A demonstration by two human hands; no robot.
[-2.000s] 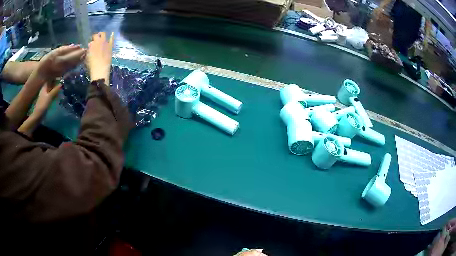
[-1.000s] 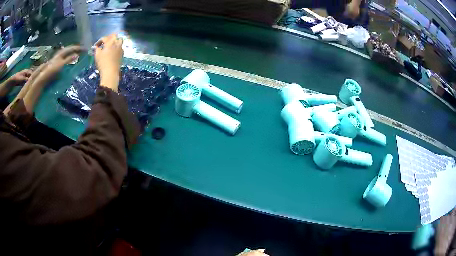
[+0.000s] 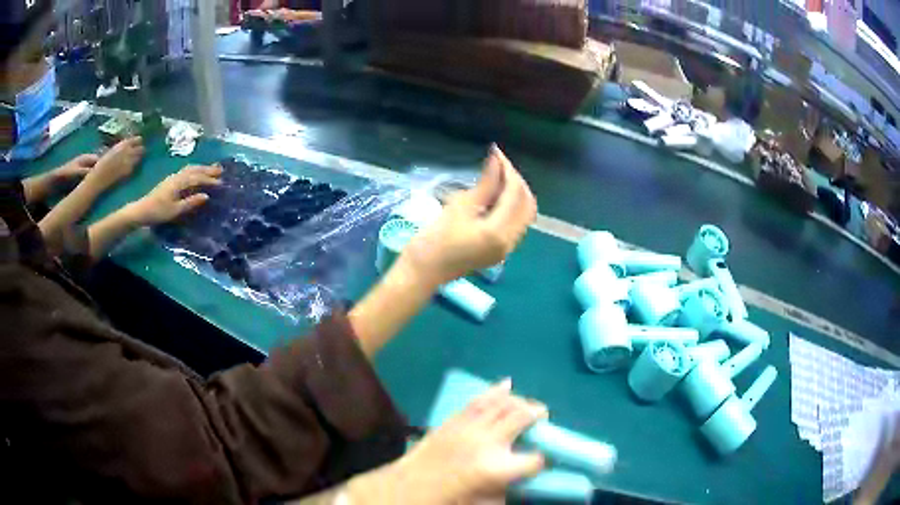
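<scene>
My left hand [image 3: 474, 446] is low in the middle, blurred, on turquoise hair dryers whose two handles [image 3: 572, 449] point right beyond my fingers. A turquoise head [image 3: 459, 393] shows behind the hand. My right hand [image 3: 876, 471] is at the lower right edge, blurred and cut off, over the white label sheets [image 3: 814, 390]; whether it holds a label cannot be told. Several turquoise hair dryers [image 3: 604, 335] lie piled at centre right. Two more dryers [image 3: 398, 235] lie at the centre, partly hidden by a neighbour's hand.
A brown-sleeved neighbour's arm [image 3: 296, 424] reaches across from the left, with a raised hand [image 3: 474, 227]. Black round caps [image 3: 262, 222] lie under clear plastic [image 3: 296, 296] at left. Another person's hands [image 3: 118, 158] are beyond. The conveyor belt [image 3: 444, 133] runs behind, with cartons [image 3: 493, 69] across it.
The view has shifted. My left hand has come further into view, onto dryers. The dryer at my right hand is gone from there; the right pile has grown. The neighbour's hand has swung right.
</scene>
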